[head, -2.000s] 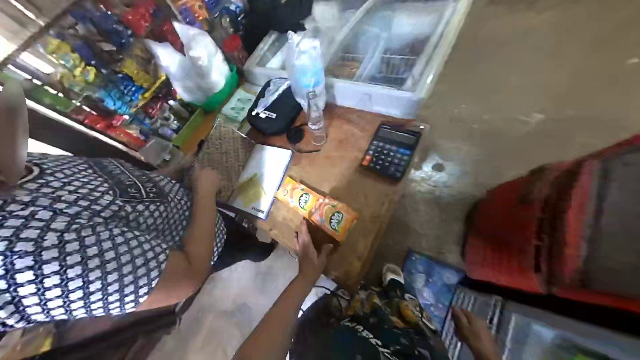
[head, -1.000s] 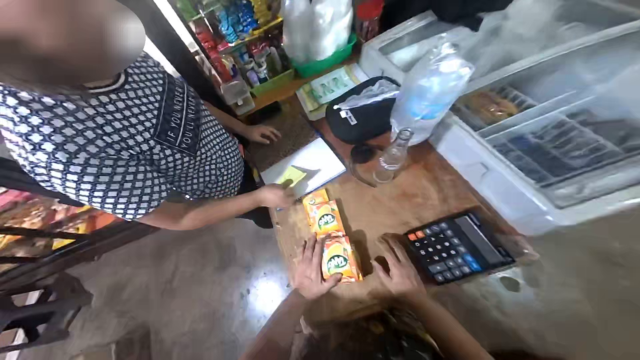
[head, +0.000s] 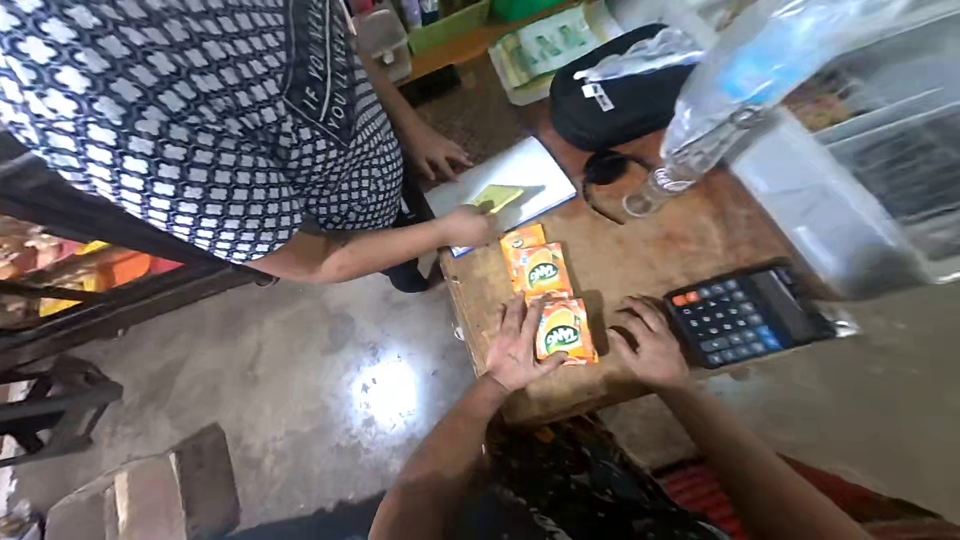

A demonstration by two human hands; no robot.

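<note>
Orange Tang sachets (head: pixel 567 330) lie in a row on a wooden table (head: pixel 622 259). My left hand (head: pixel 517 346) touches the left edge of the nearest sachets, thumb over their lower corner, fingers apart. My right hand (head: pixel 649 342) rests spread on the wood, between the sachets and a black desk calculator (head: pixel 731 315), holding nothing. Beyond the row, another person's hand (head: pixel 466 225) holds a yellow-green paper (head: pixel 497 197) over a white notebook (head: pixel 544 169); that person's other hand (head: pixel 436 152) is at the notebook's far left edge.
A glass Coca-Cola bottle (head: pixel 651 196), a clear plastic bag (head: pixel 750 75), a black zip case (head: pixel 604 120) and dark sunglasses (head: pixel 607 167) are at the table's back. Green printed packets (head: pixel 547 49) lie behind. A chest with clear lids (head: pixel 832 202) borders the right; a cardboard box (head: pixel 150 487) stands on the floor.
My right hand, off the table near the lower right two seconds ago, now rests on the table beside the calculator. My left hand stays at the nearest sachets. The view has turned and come closer.
</note>
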